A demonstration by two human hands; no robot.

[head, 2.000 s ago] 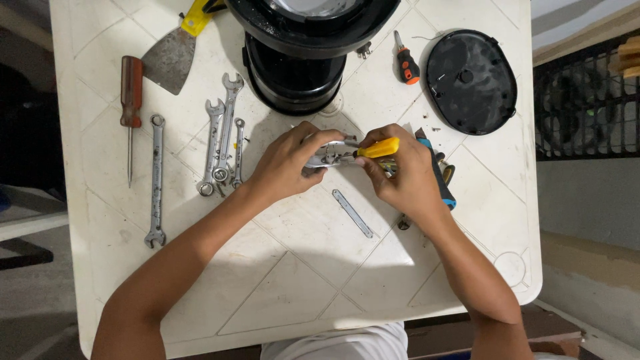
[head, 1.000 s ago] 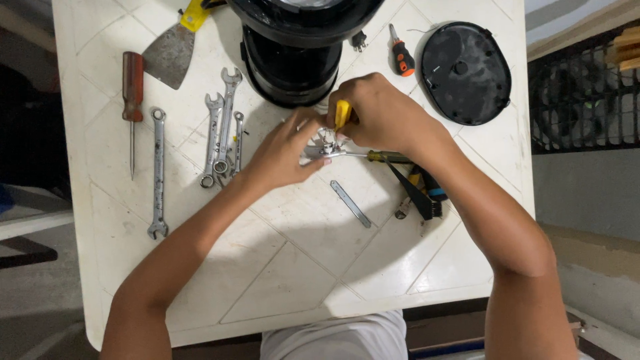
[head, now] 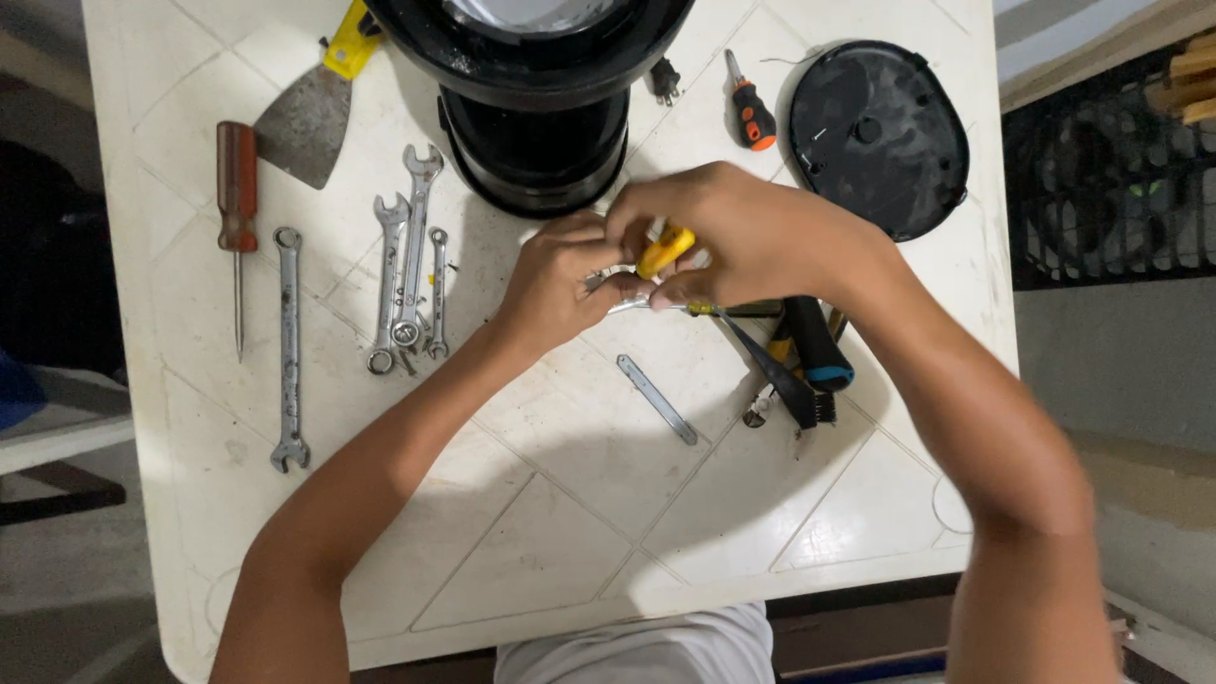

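Note:
My right hand [head: 722, 237] is closed around a yellow-handled tool [head: 667, 251], whose kind I cannot tell. My left hand [head: 565, 275] grips a small metal part [head: 597, 279], mostly hidden by the fingers of both hands. Both hands meet over the table just below a black appliance [head: 537, 152]. A flat metal strip [head: 656, 399] lies below the hands. Right of it, partly under my right forearm, are a black brush [head: 774, 370] and a black-and-blue handle [head: 819, 347]. A screwdriver with a greenish handle [head: 750, 309] lies beside my right fingertips.
On the left lie a putty knife [head: 309, 123], a red-handled screwdriver [head: 237, 185] and several combination wrenches [head: 290, 351]. A short black-and-orange screwdriver [head: 752, 114], a plug [head: 665, 81] and a round black cover [head: 879, 138] with a screw on it are at upper right. Small screws lie near the wrenches.
From two seconds ago, my right hand has moved up and turned over the small part, and the yellow handle has gone from lying nearly level to steeply tilted. My left hand stays at the part.

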